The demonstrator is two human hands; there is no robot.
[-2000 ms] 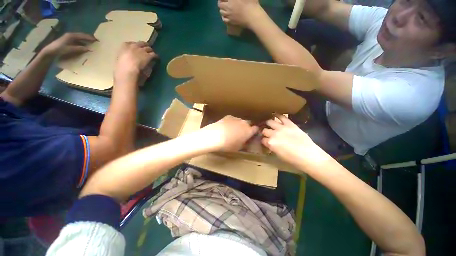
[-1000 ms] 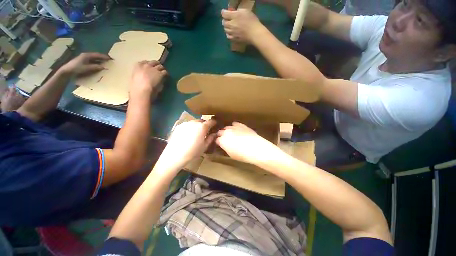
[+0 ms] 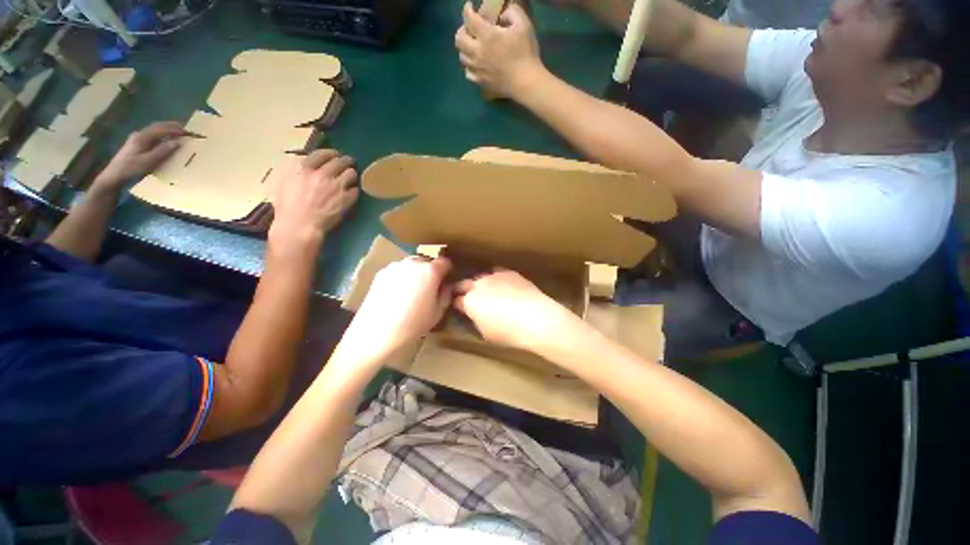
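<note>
A partly folded mailer box is in front of me at the table's edge. Its lid panel (image 3: 511, 208) stands up at the back, with notched lobes at both ends. The front wall panel (image 3: 511, 385) lies flat toward my lap. My left hand (image 3: 413, 296) and my right hand (image 3: 500, 302) meet at the box's left side, fingers on the left side wall and corner. My fingertips hide the exact fold. A flat flap (image 3: 635, 328) sticks out at the right of the box.
A navy-sleeved person at left has both hands on a stack of blanks (image 3: 239, 138). More cardboard (image 3: 74, 133) lies farther left. A white-shirted person at right reaches over the table (image 3: 399, 101). Plaid cloth (image 3: 489, 468) covers my lap. A black device (image 3: 330, 19) stands at the back.
Both my hands have moved from the box's right part to its left side, and stay there over the last second. The white-shirted person's head has turned.
</note>
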